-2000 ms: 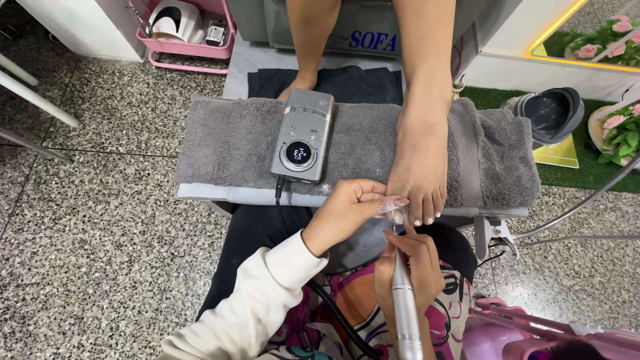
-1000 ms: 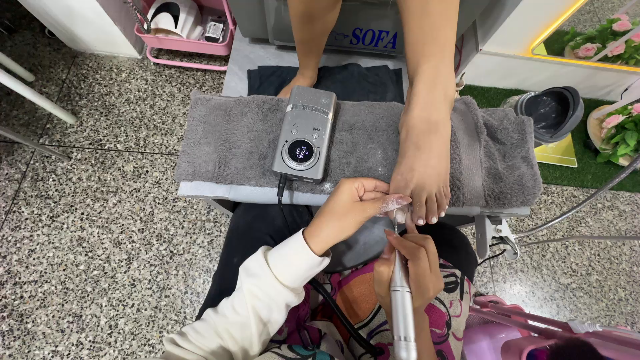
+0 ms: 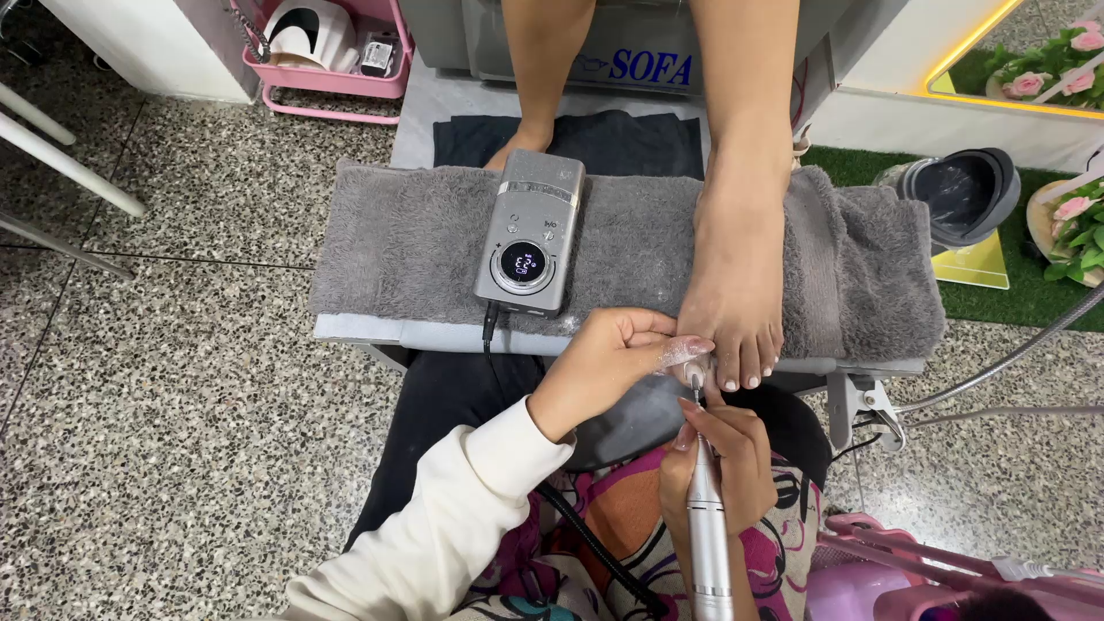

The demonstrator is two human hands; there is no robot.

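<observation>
A client's bare foot (image 3: 737, 250) rests on a gray towel (image 3: 405, 250), toes toward me, with white polish on the small toenails. My left hand (image 3: 617, 362) grips the big toe (image 3: 693, 373) between thumb and fingers; the thumb is dusted white. In my right hand (image 3: 724, 466) is a silver electric nail drill handpiece (image 3: 709, 535), held like a pen, its bit at the big toenail. Whether the bit touches the nail cannot be told. The gray drill control unit (image 3: 530, 233), display lit and cable plugged in, lies on the towel left of the foot.
A metal clamp (image 3: 865, 410) with a flexible arm grips the footrest's right end. Beyond it stand a dark gray cup (image 3: 962, 194) and a flower pot (image 3: 1065, 228). A pink cart (image 3: 332, 78) is at the upper left. The client's other foot (image 3: 522, 142) is behind the control unit.
</observation>
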